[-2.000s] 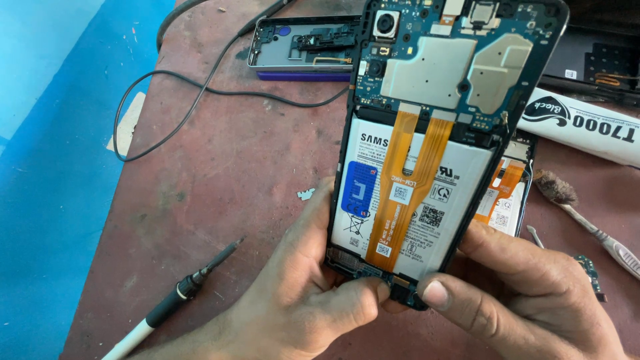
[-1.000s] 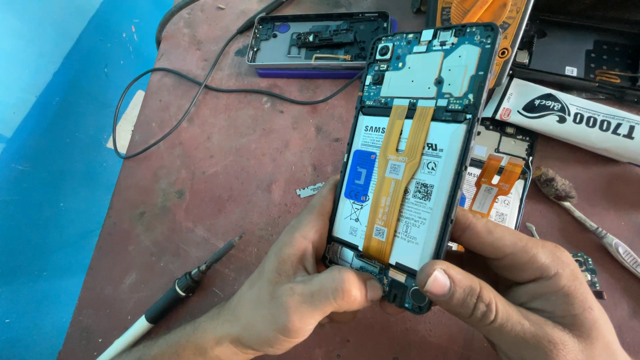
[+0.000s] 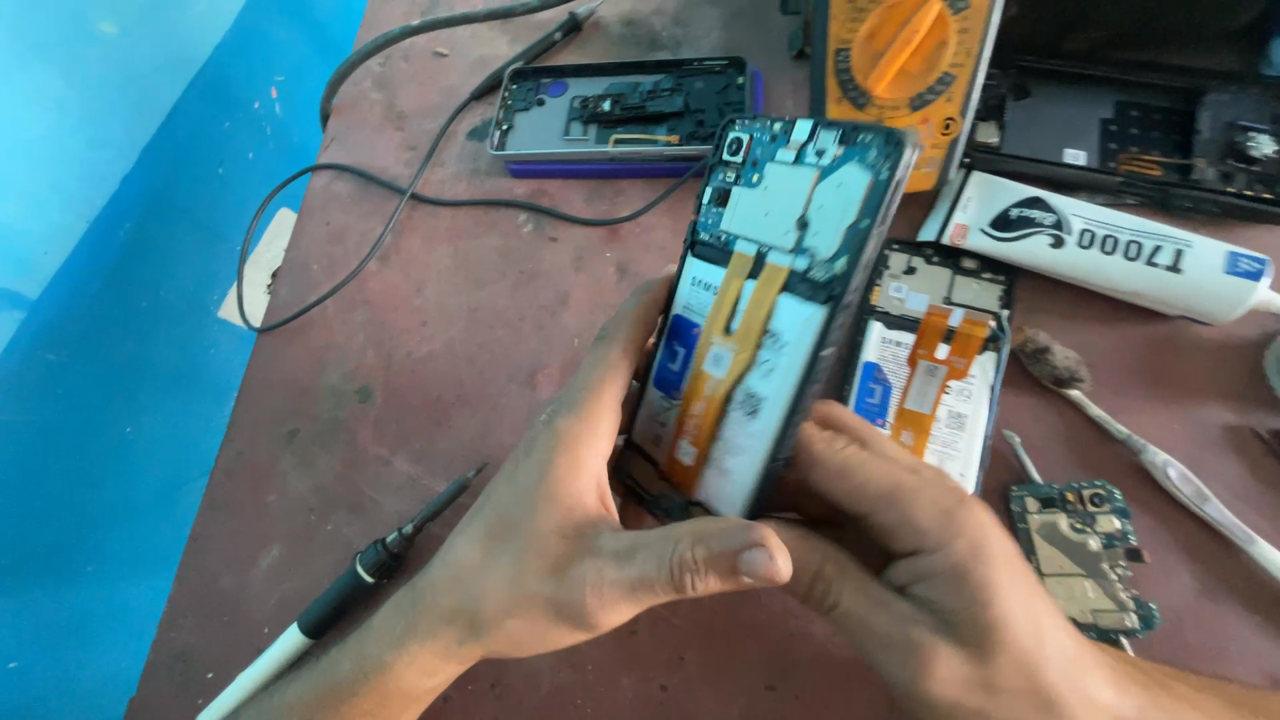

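Observation:
An opened Samsung smartphone [image 3: 770, 320] is held up at the middle of the head view, its circuit board [image 3: 790, 200] at the top and its battery [image 3: 780, 400] below. Orange flex cables [image 3: 722, 370] run down over the battery. My left hand [image 3: 580, 510] grips the phone from the left, fingers behind it and thumb across its lower end. My right hand [image 3: 920, 540] is at the lower right edge, its fingers partly behind the phone; it is blurred, and whether it grips the edge cannot be told. The phone's bottom end is partly hidden by the left thumb.
A soldering iron [image 3: 340, 600] lies at lower left. Behind the phone are an opened phone housing [image 3: 620, 110], a cable [image 3: 400, 190] and an orange multimeter [image 3: 900, 70]. On the right lie a glue tube [image 3: 1100, 245], a second opened phone [image 3: 930, 370], a toothbrush [image 3: 1160, 460] and a loose circuit board [image 3: 1080, 560].
The phone has turned and tilted in my hands, so its right side edge shows more. My right thumb has left the phone's lower face, and my left thumb now crosses the bottom end.

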